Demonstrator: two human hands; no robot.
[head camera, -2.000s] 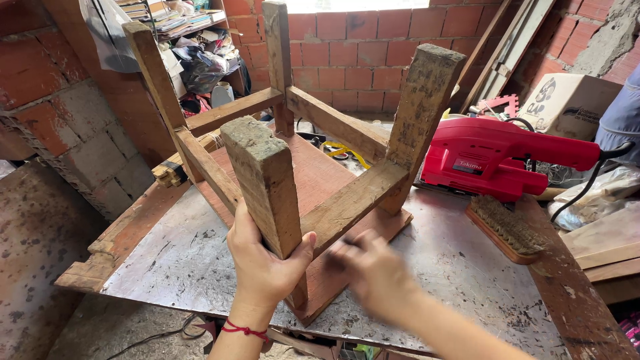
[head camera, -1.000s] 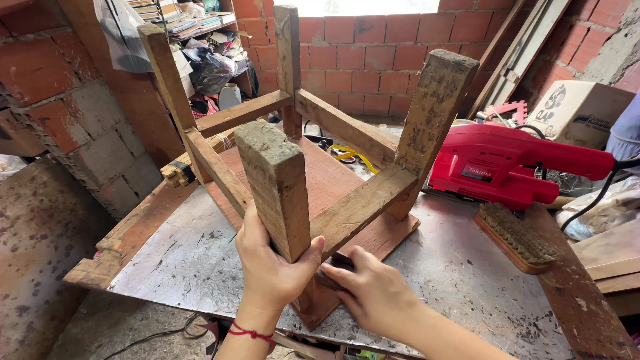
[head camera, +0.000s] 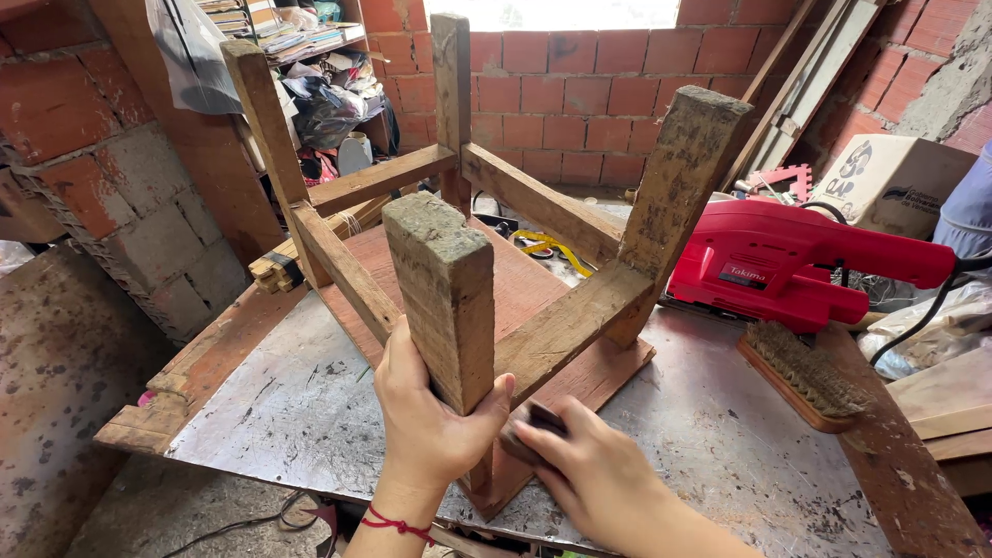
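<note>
An upside-down wooden stool rests on its square seat board, its legs pointing up. My left hand, with a red cord bracelet on the wrist, grips the nearest stool leg low down, thumb on the right side. In my right hand is a small dark block, perhaps a sanding block, slightly blurred; it is held close to the base of that leg, below the front rail. Fingers cover part of the block, so whether it touches the wood cannot be told.
A red power tool with a black cord stands at the right of the metal-topped table. Before it lies a wooden-backed brush. Yellow measuring tape lies behind the stool, and strapped wood pieces sit at the left.
My right hand has moved about beside the base of the near leg. My left hand has kept its grip on the leg.
</note>
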